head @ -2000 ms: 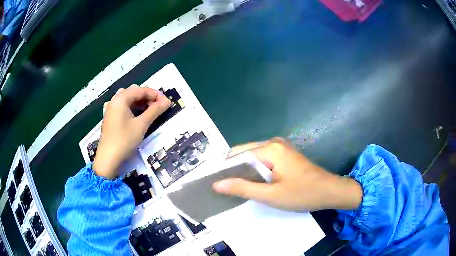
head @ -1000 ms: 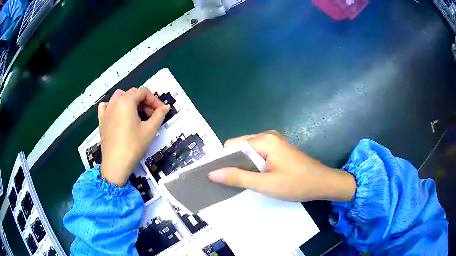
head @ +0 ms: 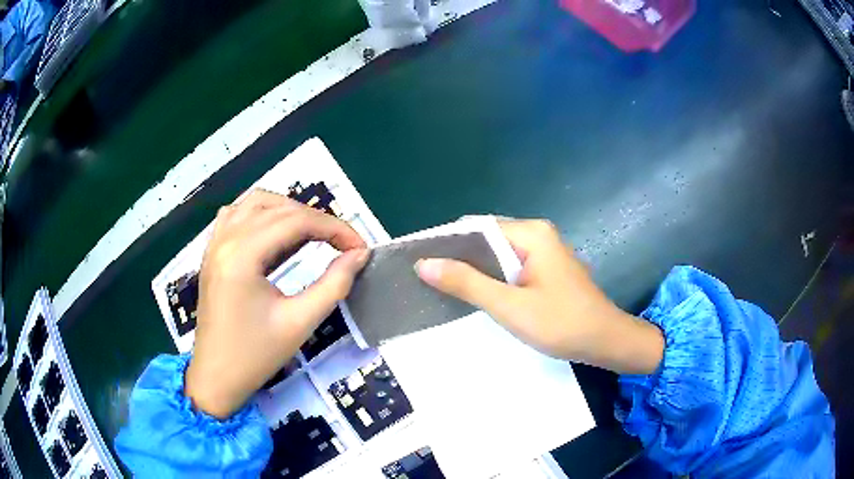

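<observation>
My right hand (head: 534, 295) holds a white release liner sheet (head: 487, 398) with a grey rectangle (head: 412, 285) on its upper part, thumb on the grey area. My left hand (head: 272, 290) has its thumb and index fingertips together at the grey rectangle's upper left edge; whether a tiny piece is between them I cannot tell. Under the hands lies a white blister tray (head: 314, 159) with black circuit boards in pockets. One circuit board (head: 370, 398) shows below the sheet, another at the tray's far end. The sheet and left hand hide the tray's middle.
Another tray of boards (head: 47, 384) lies at the left. A red plastic box (head: 632, 23) with white pieces is at the top right. A white-wrapped object (head: 398, 19) stands at the white edge strip (head: 234, 131). A blue sleeve (head: 23, 37) shows at the top left.
My left hand has moved from the tray's upper board down and right to the sheet's edge. The sheet has moved slightly up and right, uncovering more of a lower board.
</observation>
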